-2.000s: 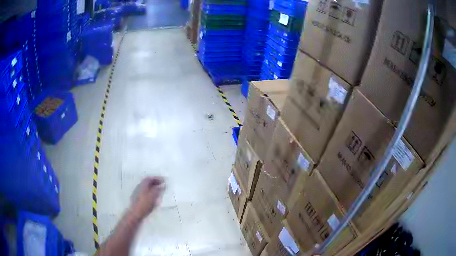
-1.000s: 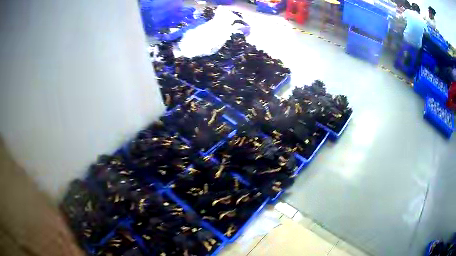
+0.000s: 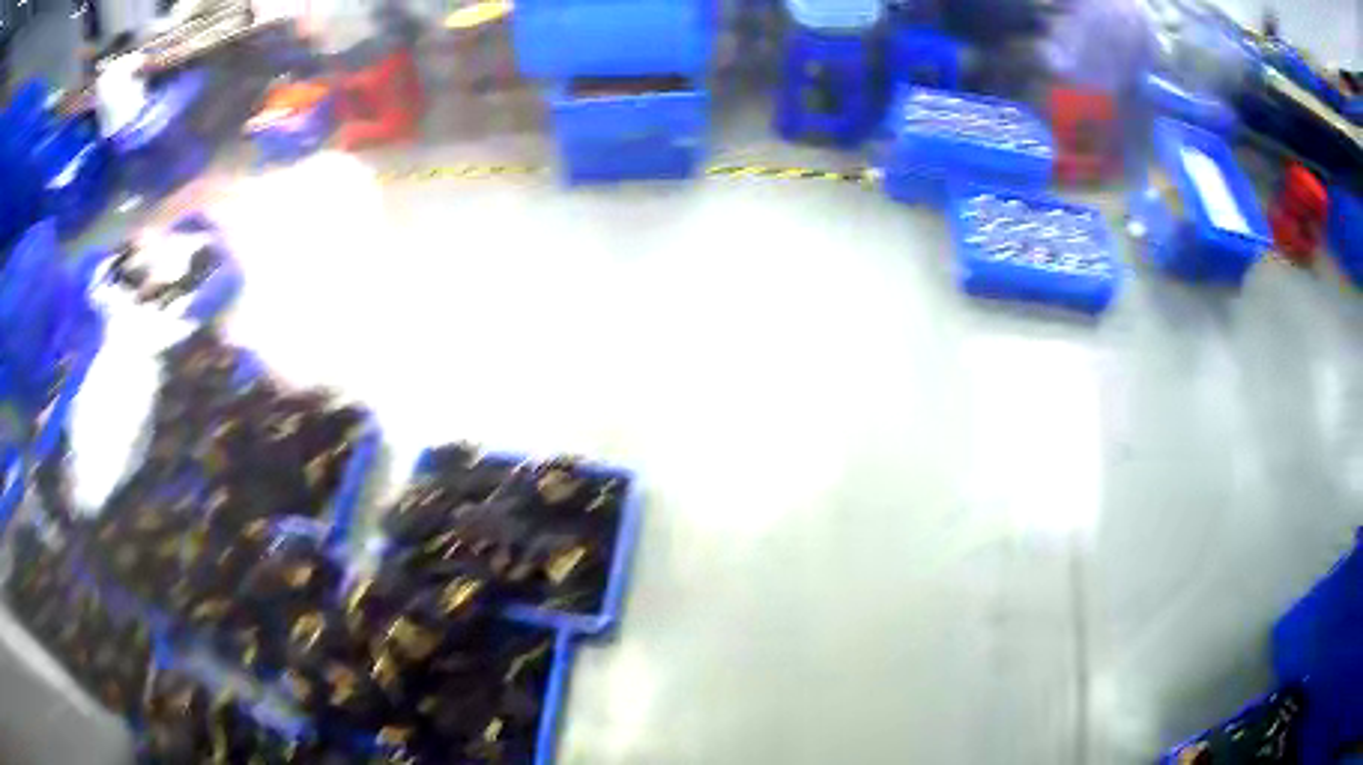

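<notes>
Neither of my hands is in the picture. Nearest in front of me, low blue crates (image 3: 628,556) stand on the floor at the lower left, filled with heaps of dark parts (image 3: 493,523) with tan bits among them. A white liner (image 3: 117,411) lies over the crates at the far left. The picture is blurred, so the single parts cannot be told apart.
Two blue crates of pale parts (image 3: 1034,242) stand at the upper right, beside a red stool (image 3: 1085,135). Stacked blue crates (image 3: 628,132) stand at the back near yellow-and-black tape (image 3: 792,175). A blue crate (image 3: 1327,643) is cut off at the lower right. A blurred person (image 3: 1099,45) is at the back.
The view has swung right past the white wall, which now shows only at the lower left edge. The dark-part crates have moved left in view. The earlier hand and cartons are gone.
</notes>
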